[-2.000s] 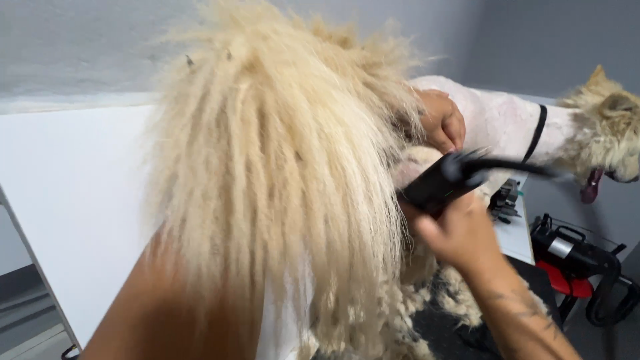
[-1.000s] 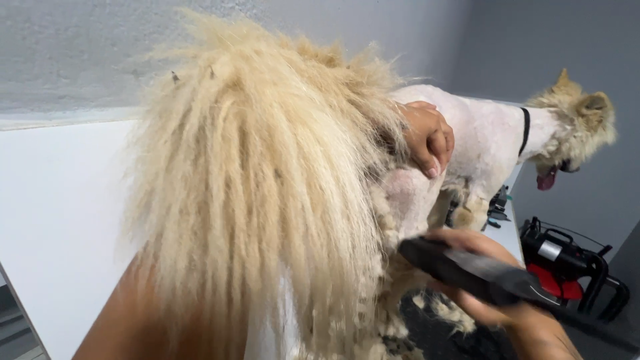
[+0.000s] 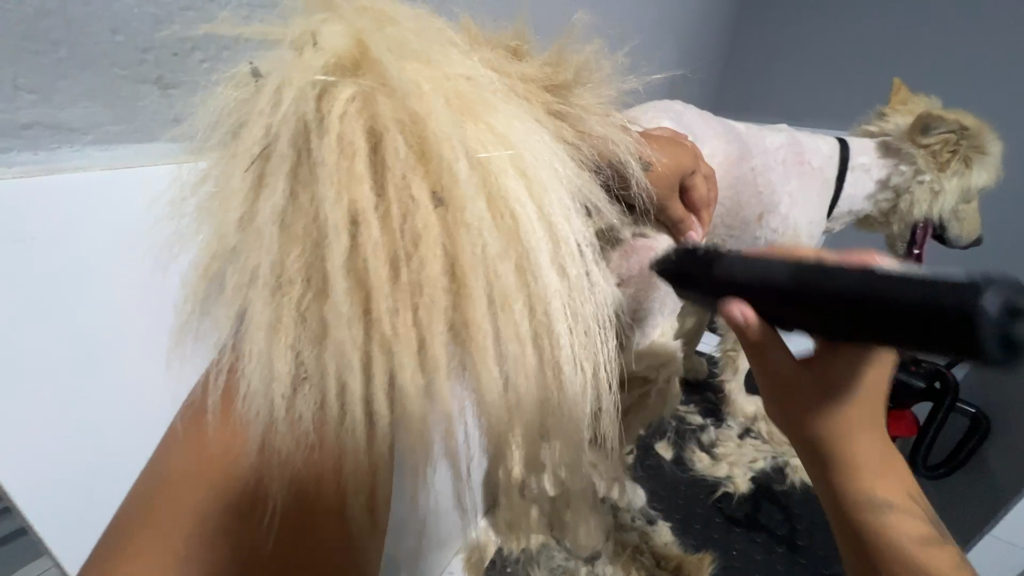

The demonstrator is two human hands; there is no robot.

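Note:
A cream-coated dog stands facing right, its back clipped short, a black band round its neck, its head still shaggy and tongue out. Its long, matted tail fur hangs over my left forearm. My left hand rests at the dog's rump with curled fingers; the tail fur hides part of it, and whether it grips the tail cannot be told. In my right hand is a black electric hair clipper, its tip pointing left at the clipped upper hind leg, just below my left hand.
Clumps of cut fur lie on a black textured mat under the dog. A white panel stands at the left against the grey wall. Black equipment with a red part and a hose is at the lower right.
My right hand has raised the clipper from low on the hind leg to the upper leg, near my left hand. My left hand stays at the rump.

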